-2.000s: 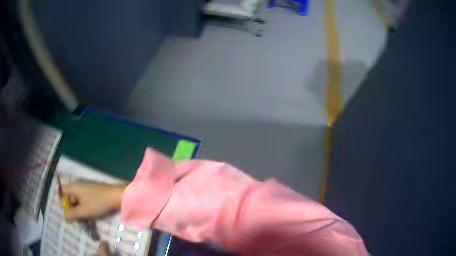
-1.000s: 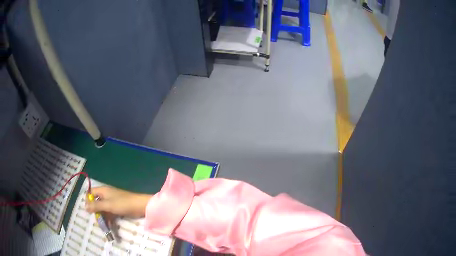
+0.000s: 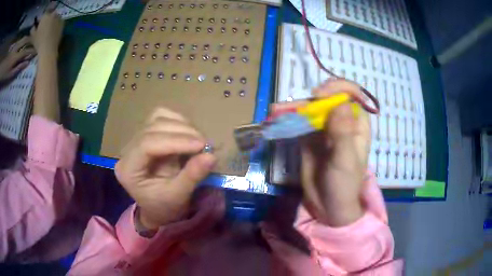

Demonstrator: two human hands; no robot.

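My left hand (image 3: 167,161) pinches a small round metal component (image 3: 207,147) between thumb and fingertips, over the lower part of the brown holding board (image 3: 178,116). My right hand (image 3: 337,156) holds the wired pliers-like tool (image 3: 291,125), with yellow handles and a grey body. Its metal jaws point left towards the component but stay apart from it. The tool is blurred, so I cannot tell whether the jaws are open. A red cable (image 3: 318,60) runs up from the tool. Rows of small dark and silver dots sit on the brown board.
A white slotted tray (image 3: 399,116) lies at the right, another white tray (image 3: 372,19) behind it. A yellow card (image 3: 97,75) lies left of the board. A neighbour's hands (image 3: 47,35) and pink sleeve are at the far left. Blue tape edges the green mat.
The view has swung from the floor and aisle to the bench. The right hand with the tool has moved off the white tray towards the brown board. My left hand with the component is now clearly visible.
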